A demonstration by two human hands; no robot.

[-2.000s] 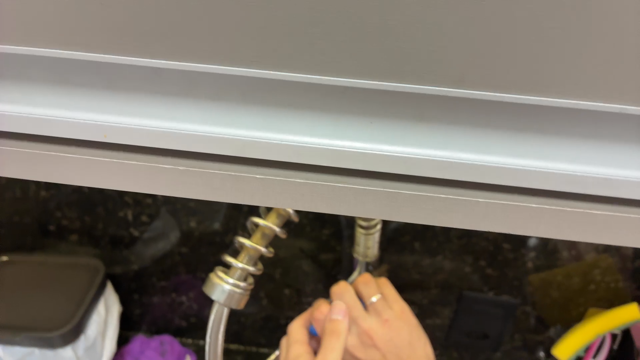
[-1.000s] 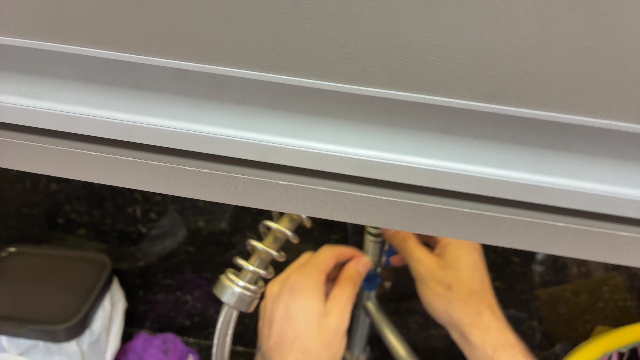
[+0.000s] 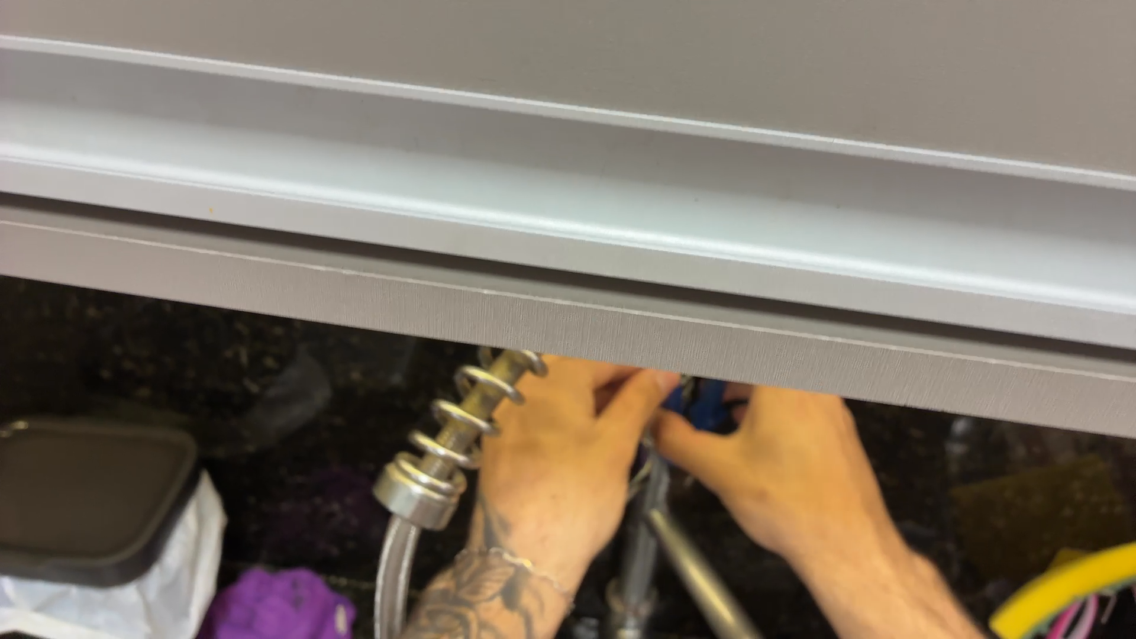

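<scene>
Both hands meet at a faucet behind the lower edge of a grey panel. My left hand [image 3: 568,444], with a bracelet at its wrist, reaches up beside the faucet's metal spring [image 3: 466,408]; its fingertips are at a small blue object [image 3: 701,404]. My right hand [image 3: 772,453] pinches at that same blue object from the right, its other fingers partly hidden. What the blue object is cannot be made out. Below the hands run a grey hose or pipe [image 3: 641,532] and a slanted metal tube [image 3: 697,568]. A braided hose [image 3: 393,577] hangs from the spring's collar.
The grey panel [image 3: 568,328] with a pale recessed channel covers the upper view. At the lower left are a black-lidded container [image 3: 89,497] with white plastic around it and a purple scrubber or cloth [image 3: 280,608]. A yellow curved item [image 3: 1065,586] lies at the lower right, over a glossy dark surface.
My hands were together low by the pipe; they have moved up and now sit on either side of it, closer to the panel's edge. The blue object has moved up with them.
</scene>
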